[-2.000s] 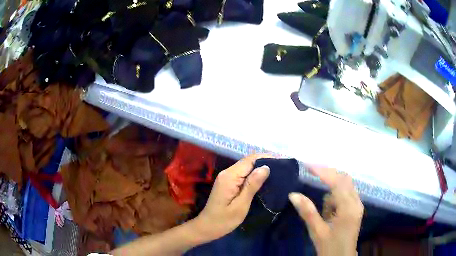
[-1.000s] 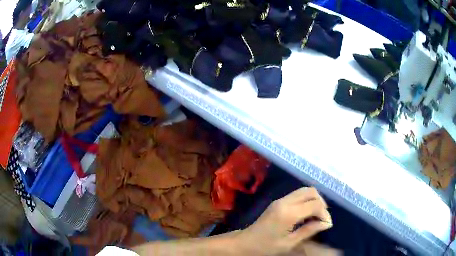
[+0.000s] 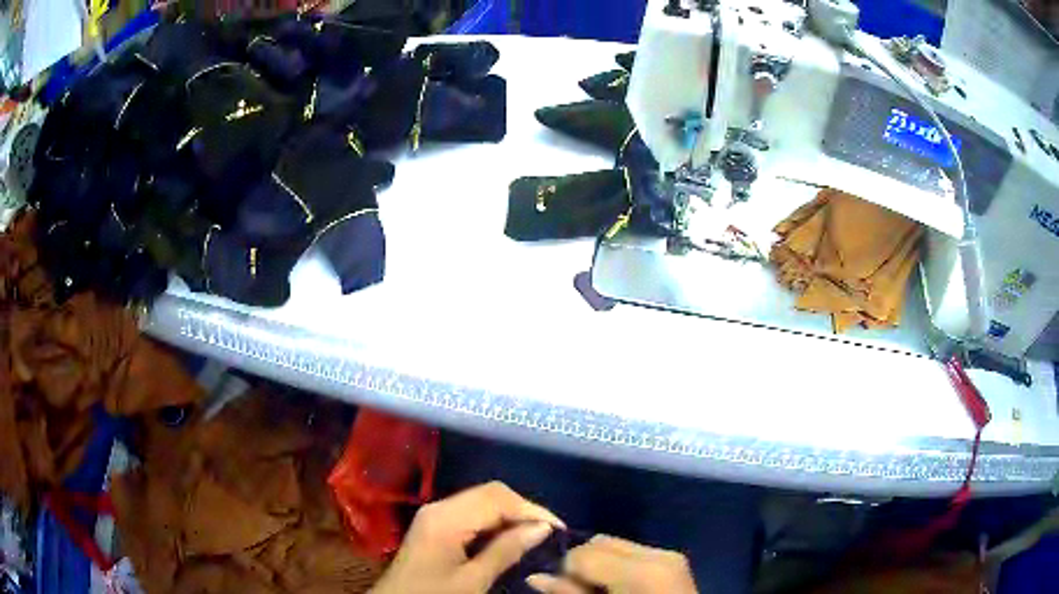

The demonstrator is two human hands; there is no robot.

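Note:
My left hand is at the bottom edge, below the table edge, with its fingers closed on a small dark fabric piece. My right hand is just to its right, fingers on the same piece. Both hands are cut off by the bottom of the picture. Most of the piece is hidden by the fingers. A dark green piece with gold lettering lies on the table, its gold-zip end reaching the needle area of the white sewing machine.
A large heap of dark pieces with gold lines covers the table's left. Brown cut pieces lie right of the needle. Red-handled snips are at the right. Below the ruler edge are a red-orange bag and brown cloth.
The view has swung about. The left hand held up a dark piece two seconds ago with the right hand apart; now both hands are together on a piece, lower in the picture.

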